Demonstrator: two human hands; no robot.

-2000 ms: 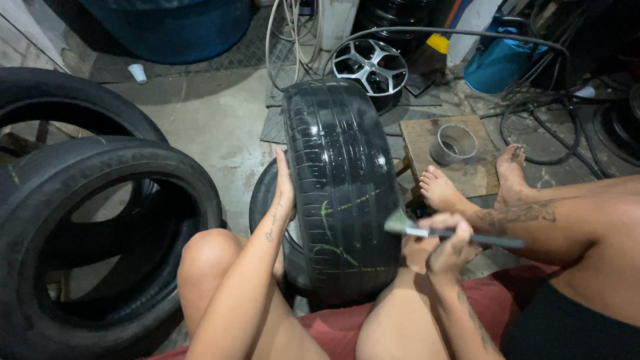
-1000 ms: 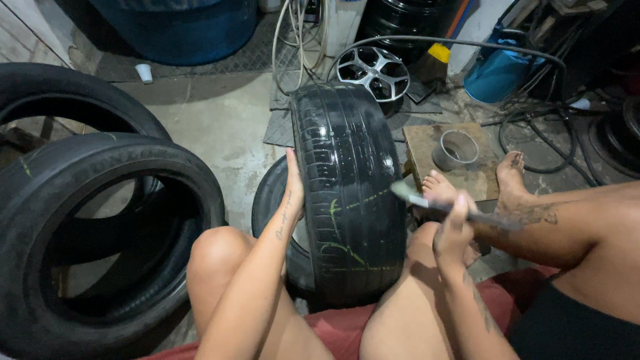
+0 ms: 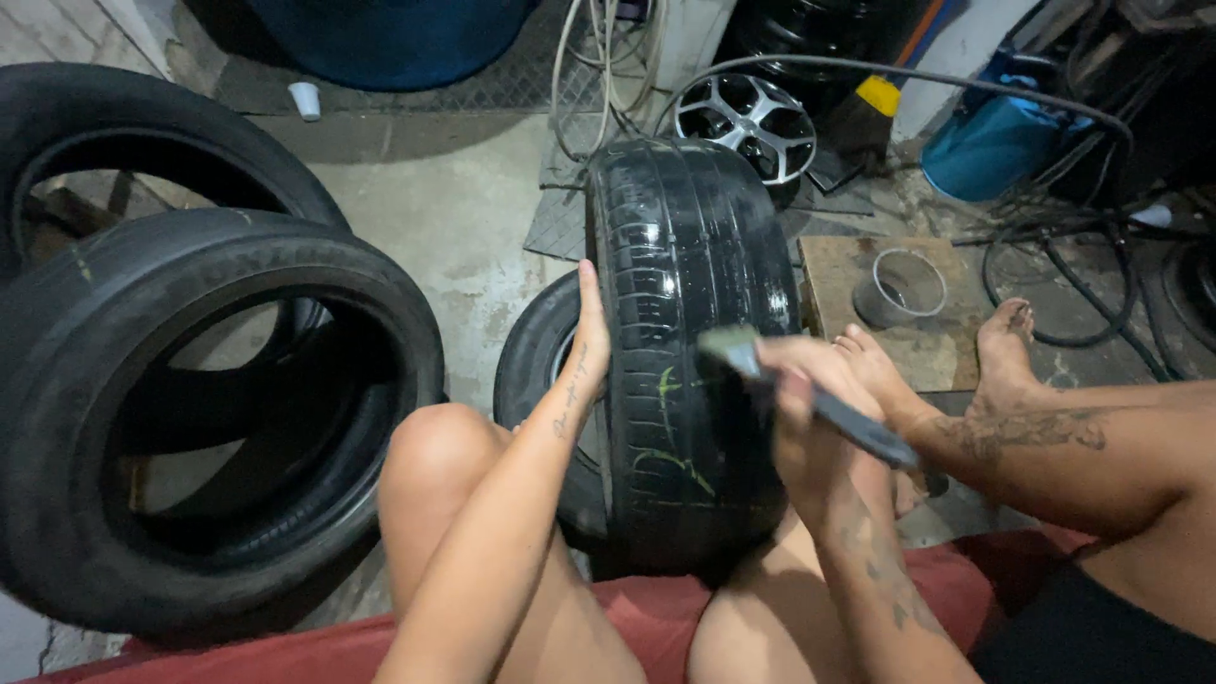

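A black car tire (image 3: 703,285) stands upright between my knees, its tread facing up, wet and shiny on the upper part, with yellow-green marks lower down. My left hand (image 3: 591,332) lies flat against its left sidewall, fingers pointing away from me. In my right hand (image 3: 807,380) is a paintbrush (image 3: 855,423) with a dark handle; its pale greenish bristles are over the right half of the tread, blurred by motion. Whether they touch the rubber I cannot tell. A clear plastic tub (image 3: 899,290) stands on a wooden board to the right, its contents hard to make out.
Two large tires (image 3: 218,399) lean together at the left. Another tire (image 3: 532,351) lies behind my left hand. An alloy wheel (image 3: 746,128), a blue container (image 3: 993,142) and black hoses (image 3: 1092,323) are farther back. Another person's bare feet (image 3: 1007,351) rest near the wooden board (image 3: 826,275).
My right hand has moved the brush left, from the tire's right edge onto the tread. My left hand stays against the sidewall.
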